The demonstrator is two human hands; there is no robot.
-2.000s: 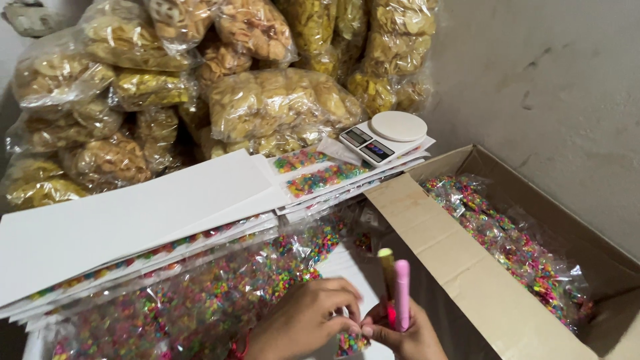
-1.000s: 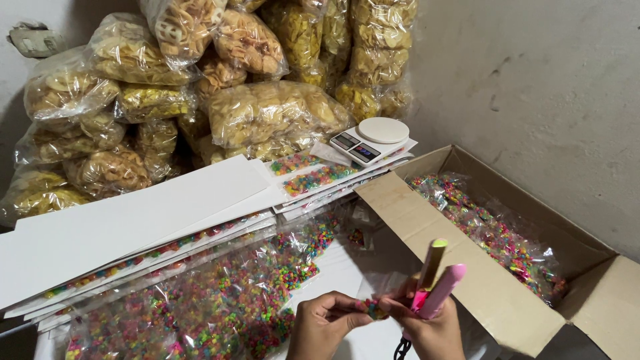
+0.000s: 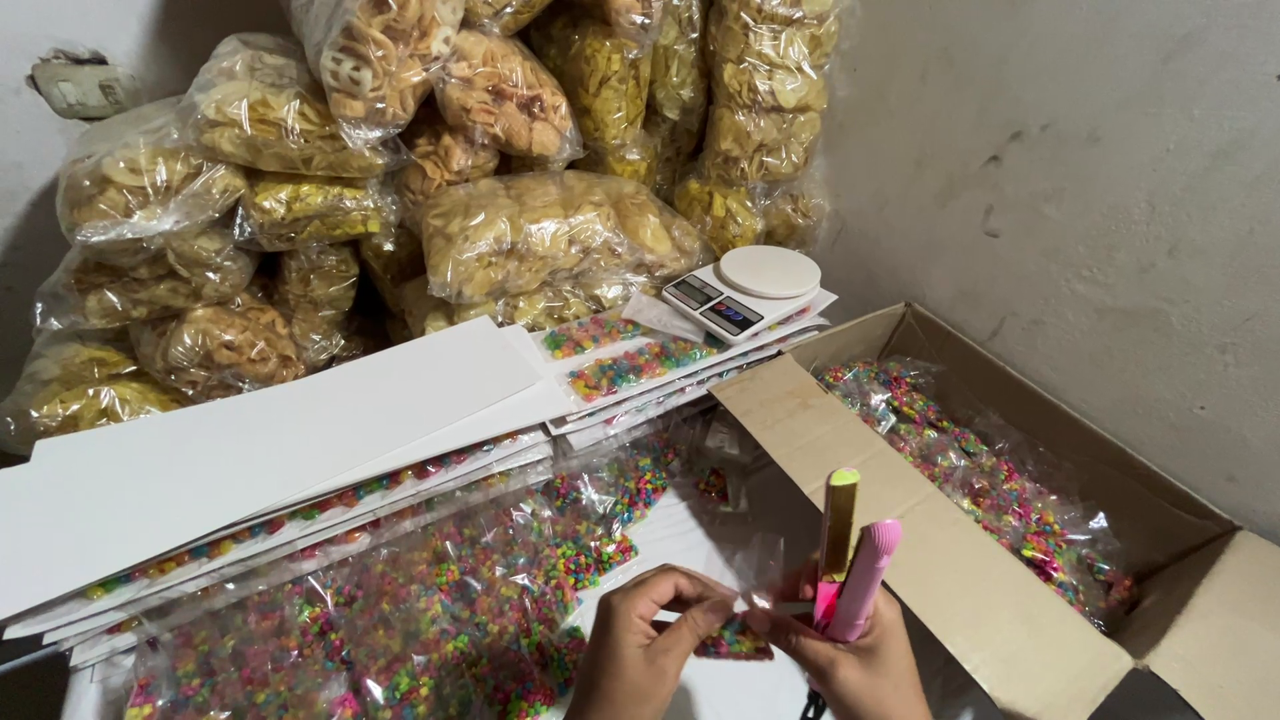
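Observation:
Near the bottom centre, my left hand (image 3: pixel 655 640) pinches the top edge of a small clear plastic bag of multicoloured candies (image 3: pixel 735 640). My right hand (image 3: pixel 850 650) pinches the same bag from the other side. It also holds a pink handheld tool with two upright arms (image 3: pixel 868 580), one showing a gold-coloured inner face; it looks like a hair straightener. A dark cord hangs below it. Many filled candy bags (image 3: pixel 430 600) lie in a heap left of my hands. The lower parts of both hands are cut off by the frame.
A cardboard box (image 3: pixel 940 500) holding candy bags stands at the right, its flap toward my hands. White boards (image 3: pixel 270 420) are stacked with candy packets between them. A white digital scale (image 3: pixel 745 290) sits on the stack. Large clear bags of chips (image 3: pixel 550 230) are piled behind.
My left hand's fingers have shifted on the small bag, whose clear upper part now stands up between both hands. The pink tool stays in my right hand.

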